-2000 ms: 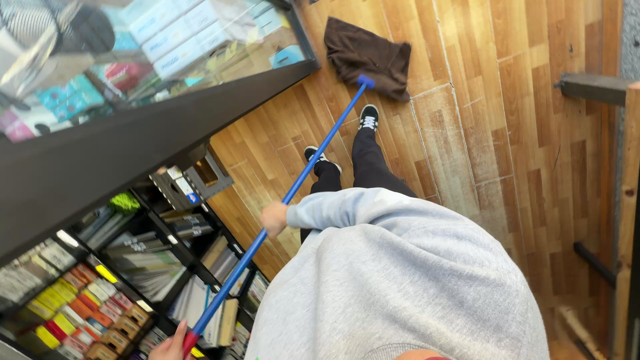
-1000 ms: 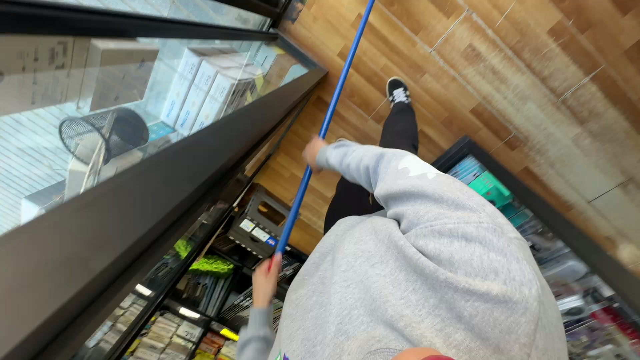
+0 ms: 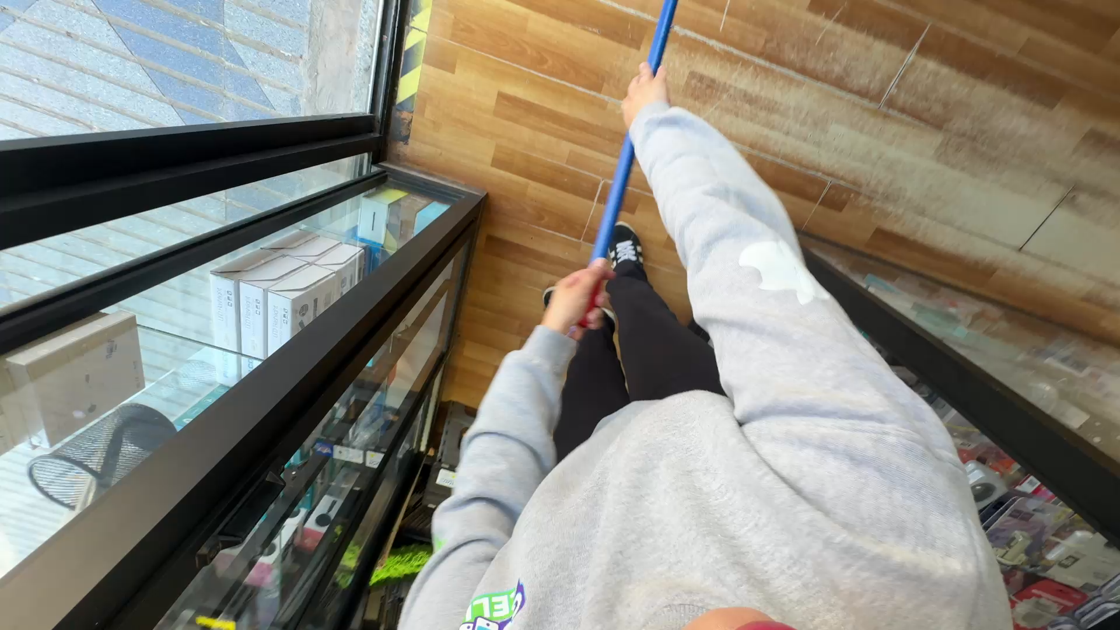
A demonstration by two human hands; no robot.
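A blue pole [image 3: 623, 171] with a red grip at its near end runs up from my middle and out past the top edge. My left hand [image 3: 577, 299] is closed round the red end, in front of my legs. Higher up the pole, my right hand [image 3: 646, 90] grips the blue shaft with that arm stretched forward. The far end of the pole is out of view. Below it lies the wood-patterned floor [image 3: 542, 114], where my black shoe [image 3: 625, 248] stands just beyond my left hand.
On the left stands a glass display case [image 3: 289, 394] with a dark frame, holding white boxes [image 3: 302, 280] and a black mesh cup [image 3: 103, 453]. Another glass case [image 3: 971, 376] with packaged goods is at the right. Yellow and black tape [image 3: 411, 66] edges the floor near the glass.
The brown cloth at the pole's far end, seen two seconds ago, has left view. My right arm now reaches farther forward, and my left hand has come in front of my legs. The view has shifted.
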